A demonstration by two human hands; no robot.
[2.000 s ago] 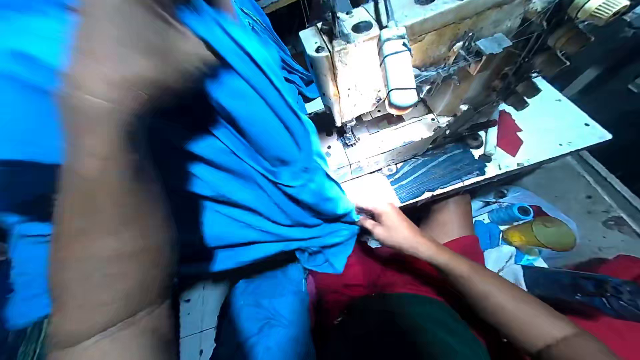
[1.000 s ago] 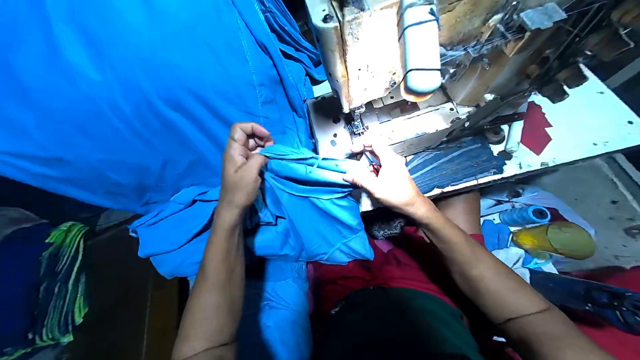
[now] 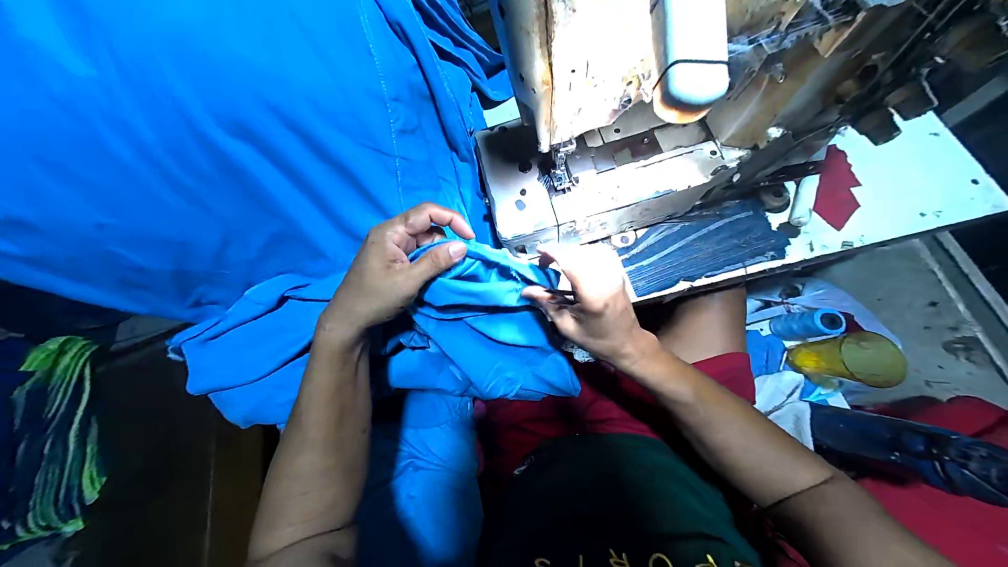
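Blue fabric (image 3: pixel 236 157) spreads over the left and hangs down across the lap. My left hand (image 3: pixel 402 272) pinches a gathered seam edge of it between thumb and fingers. Close by on the right, my right hand (image 3: pixel 591 303) grips the same edge; something small and dark shows at its fingers, too unclear to name. Both hands are just in front of a sewing machine (image 3: pixel 591 71), whose presser foot (image 3: pixel 561 172) stands above and behind them. No fabric is seen under the foot, and the blue cloth lies beside the machine bed.
On the white table (image 3: pixel 929 181) lie a red fabric scrap (image 3: pixel 836 187) and a dark striped piece (image 3: pixel 701 244). Below its edge are a blue thread cone (image 3: pixel 807 324) and a yellow translucent cup or cone (image 3: pixel 850 359). Green and dark striped fabric (image 3: pixel 55 441) hangs at the lower left.
Two seconds ago my left arm was raised at the left, blurred; it has come down to the cloth edge near my right hand. The blue fabric has been spread out further left.
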